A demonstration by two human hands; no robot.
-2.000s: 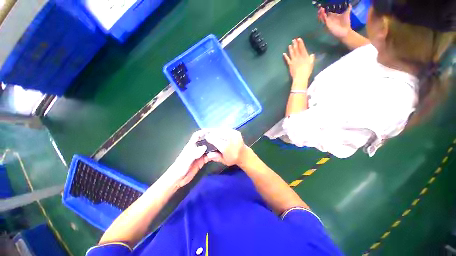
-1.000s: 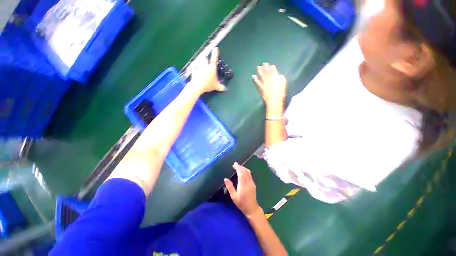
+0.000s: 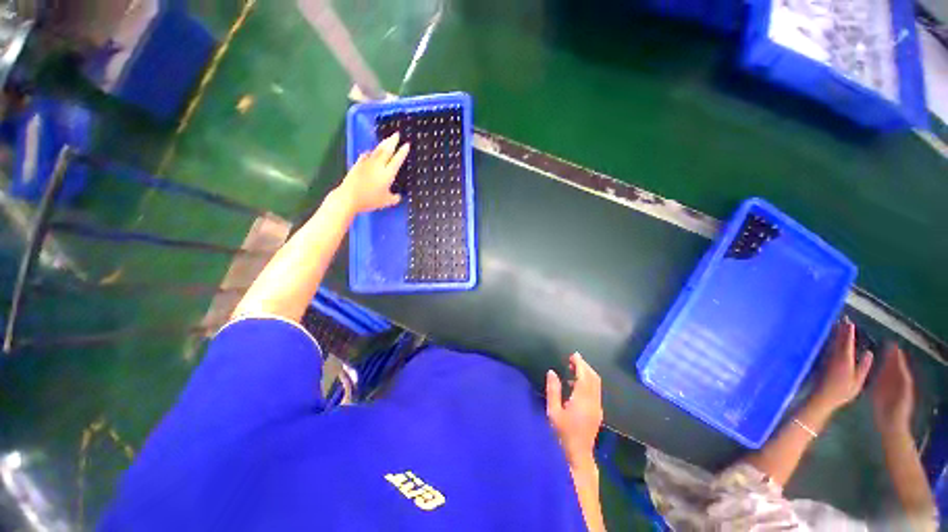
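Note:
A full blue bin [image 3: 359, 255] stands on the green work surface in front of me, with rows of black components [image 3: 439, 197] showing pale dots. A strip of bare blue floor shows along its left side. My left hand [image 3: 376, 179] reaches into it, fingers spread at the upper left edge of the black rows. Whether it grips any part cannot be told. My right hand [image 3: 578, 405] is over the near edge of the surface, thumb and fingers apart, empty. A second blue bin [image 3: 764, 312] at the right holds a small black group [image 3: 753, 237] in its top corner.
A coworker's hands [image 3: 844, 374] are beside the second bin, partly blurred. A worn pale edge strip [image 3: 603, 187] runs along the far side of the surface. Blue bins [image 3: 832, 73] with pale contents stand top right. Stacked bins [image 3: 348, 317] show below the near edge, and a metal frame [image 3: 36, 249] at left.
The view has swung left, bringing the full bin to the middle. My left hand has moved from the loose black group beyond the second bin into the full bin. My right hand stays open.

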